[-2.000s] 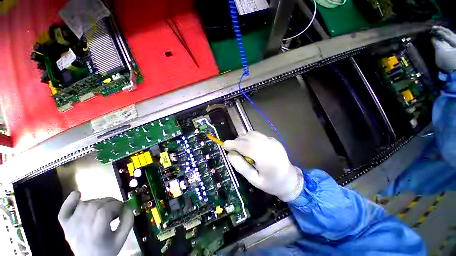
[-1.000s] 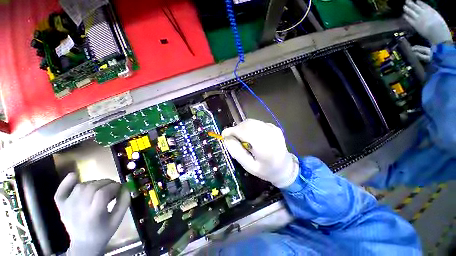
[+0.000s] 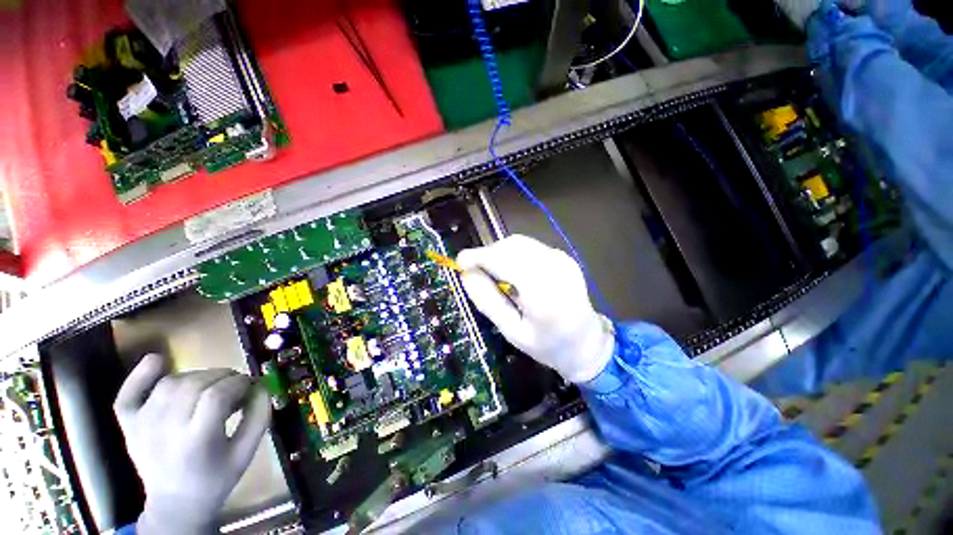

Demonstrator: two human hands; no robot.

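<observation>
A crowded green circuit board lies in a black pallet on the conveyor, with yellow blocks and round cans at its left. My gloved right hand holds a thin yellow-orange probe stick, its tip at the board's upper right part. My gloved left hand is at the board's left edge, thumb and finger pinched at a small green piece; whether the piece is attached to the board cannot be told. A plain green strip with pale dots lies along the far edge.
Conveyor rails run left to right. A sample board and thin dark tweezers lie on the red mat. A coiled blue cord hangs across the rail. At right, a person's blue sleeves reach over another board.
My right hand and the stick's tip have moved slightly up the board. My left hand has stayed by the left edge. The other person's hands have moved up and away from their board.
</observation>
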